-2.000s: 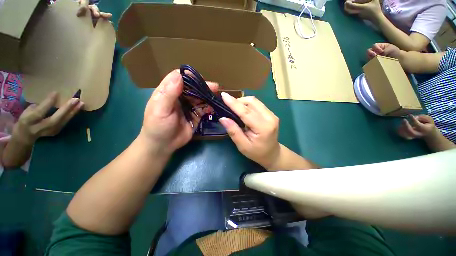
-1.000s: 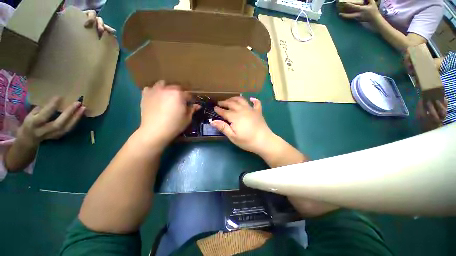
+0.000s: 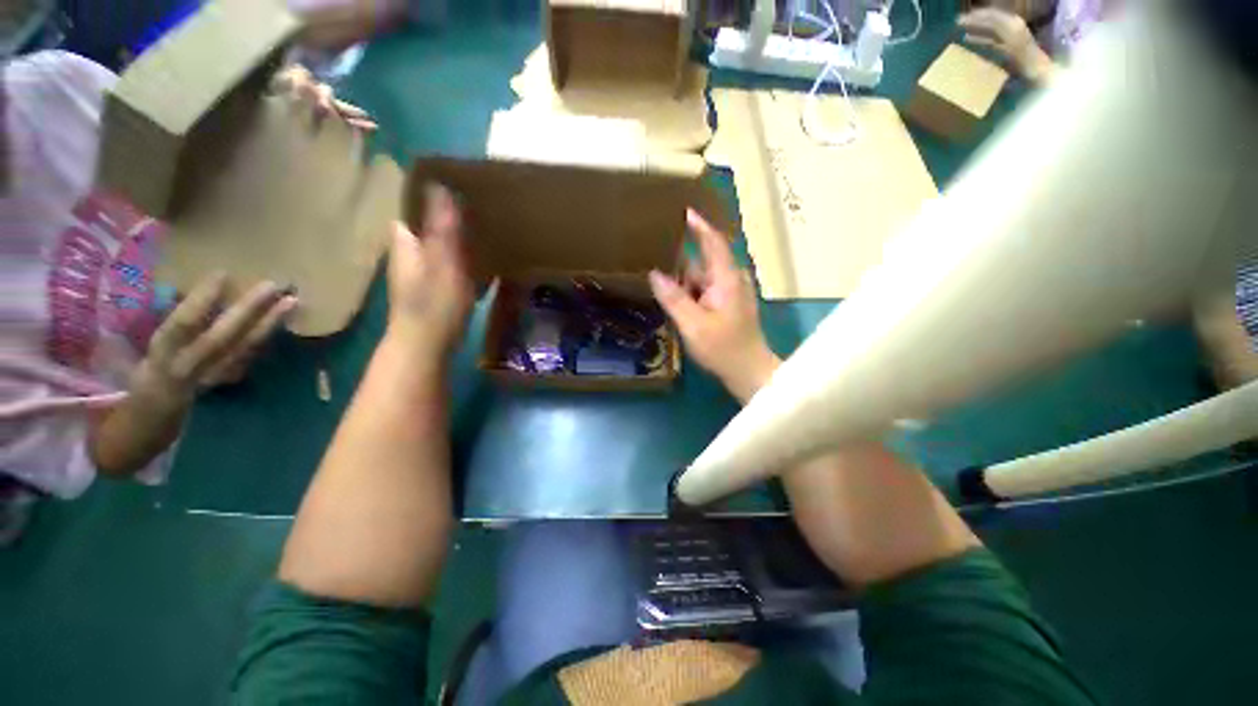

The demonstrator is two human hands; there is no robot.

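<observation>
The brown mailer box [image 3: 580, 381] stands open in front of me, its lid [image 3: 566, 221] raised at the back and tilted. Inside lie a black coiled cable [image 3: 628, 326], a shiny bag [image 3: 542, 348] at the left and a dark device with a pale bluish face [image 3: 604, 361] at the right. My left hand [image 3: 433, 276] is at the lid's left side, thumb and fingers on its edge. My right hand [image 3: 717, 304] is at the lid's right side with fingers apart; whether it touches the flap is unclear.
A cream rack post [image 3: 911, 304] crosses the right side, with another tube [image 3: 1131, 448] lower right. A flat cardboard sheet [image 3: 814, 193], a white power strip [image 3: 793, 58] and an open box [image 3: 618, 53] lie beyond. A neighbour at left holds a box blank [image 3: 283, 207].
The cable has gone from my hands into the box. My hands have moved out to the lid's sides, and the lid has tipped forward. The view has shifted, and the post looks steeper.
</observation>
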